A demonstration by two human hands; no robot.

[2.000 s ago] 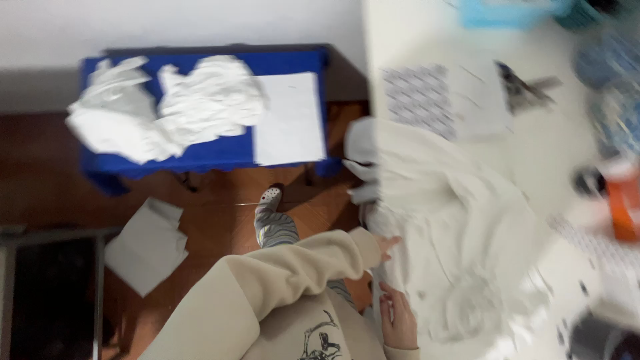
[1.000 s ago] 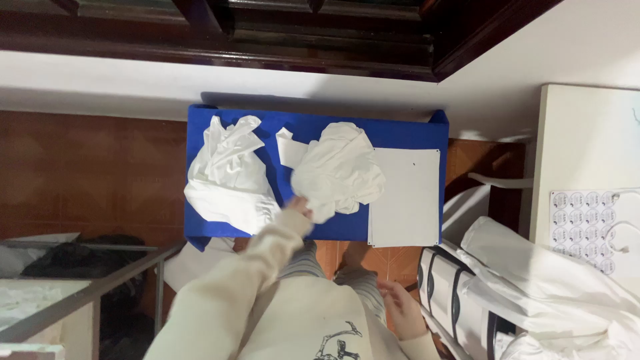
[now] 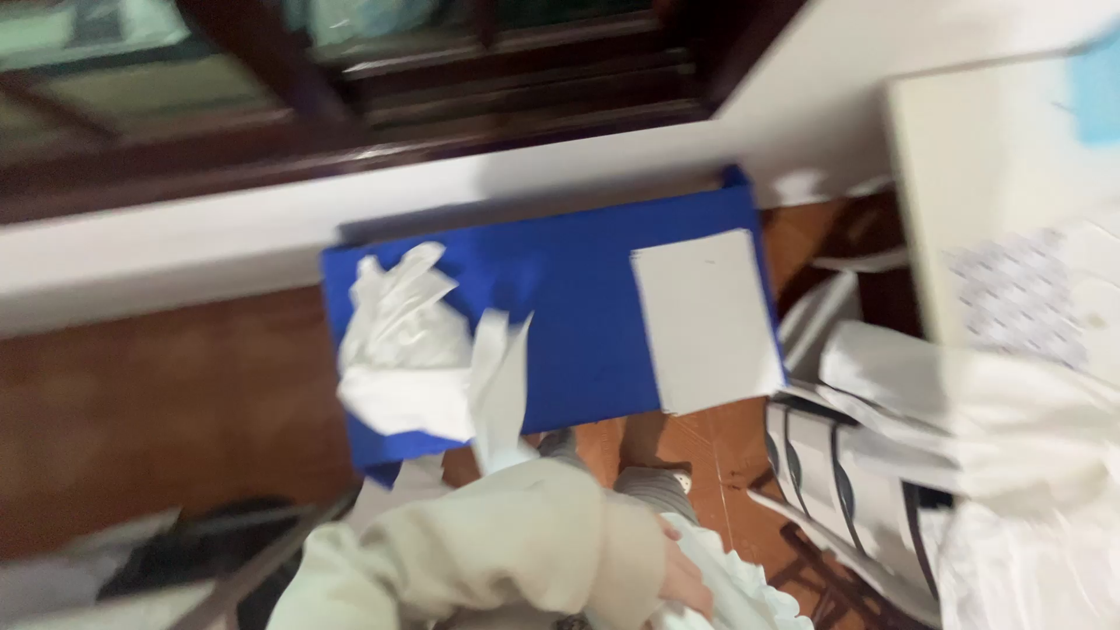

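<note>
My left hand (image 3: 687, 577) is low in the view, its arm reaching across my body in a cream sleeve. It grips a white ruffled cloth (image 3: 744, 577), partly cut off by the bottom edge. My right hand cannot be seen. Ahead, a crumpled white cloth bundle (image 3: 402, 341) lies on the left of a blue-covered table (image 3: 586, 306). Beside the bundle is a folded white piece (image 3: 499, 385), whose lower part reaches past the table's near edge. A flat white sheet (image 3: 709, 324) lies at the table's right end. The view is blurred.
At right stands a white table (image 3: 936, 219) with a patterned sheet (image 3: 1015, 297) and draped white fabric (image 3: 1041, 446). A white chair-like item with black bands (image 3: 822, 472) is below it. A metal-framed rack (image 3: 289, 551) stands at lower left. A dark wooden window frame is beyond the wall.
The white cloth my left hand touched on the middle of the blue table is off it, and my left hand is lower right with white cloth. My right hand has gone out of sight.
</note>
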